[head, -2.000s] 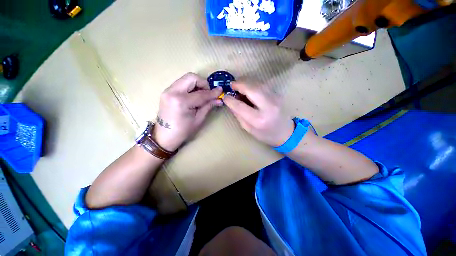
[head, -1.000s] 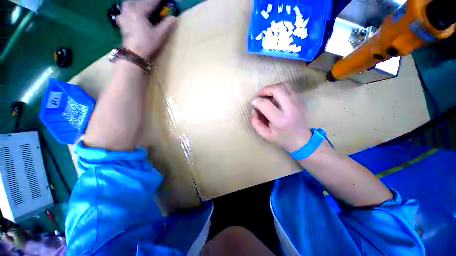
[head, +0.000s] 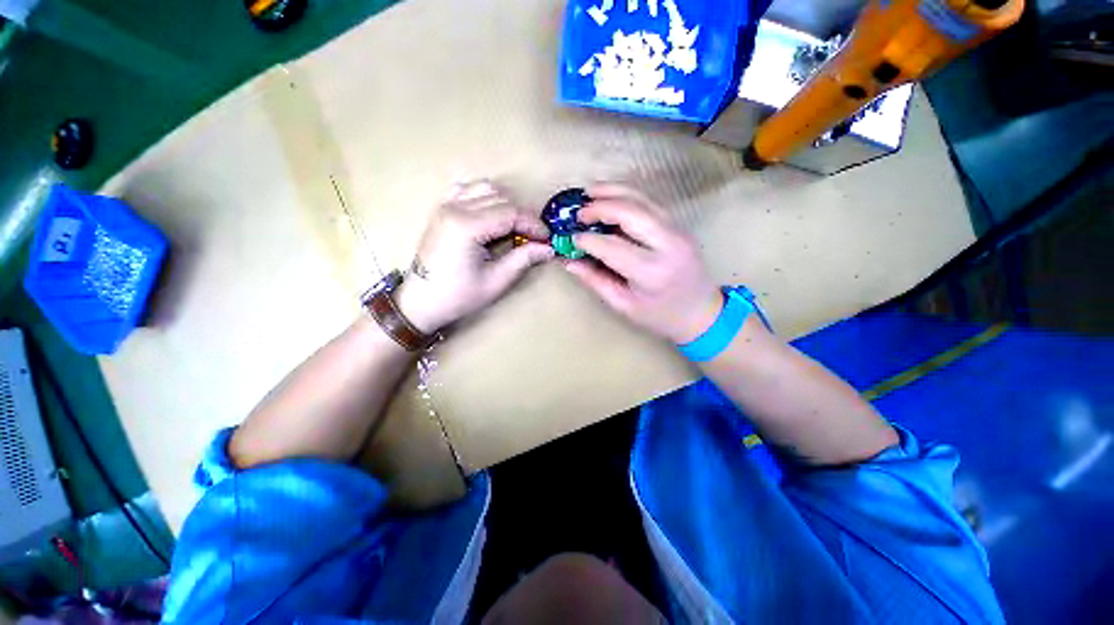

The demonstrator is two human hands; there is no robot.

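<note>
A small round black unit (head: 563,210) with white spots is held above the cardboard at the centre. A small green board (head: 566,245) shows at its lower edge. My right hand (head: 644,259) grips the unit from the right, its fingers over the edge. My left hand (head: 474,254) is at the left of the unit, thumb and fingertips pinched together at the green board. A small orange part (head: 520,241) shows between the left fingertips. The fingers hide part of the unit.
Tan cardboard (head: 489,391) lies under my hands. A blue bin of white pieces (head: 648,104) is at the top. An orange power driver (head: 843,86) leans over a metal box (head: 843,153). Another blue bin (head: 92,275) and a vented box (head: 25,440) are at left. Round units (head: 72,143) lie upper left.
My left hand has come back from the waiting units at the upper left to the centre. The round unit and green board now show between my hands, and my right hand's fingers have opened out around it.
</note>
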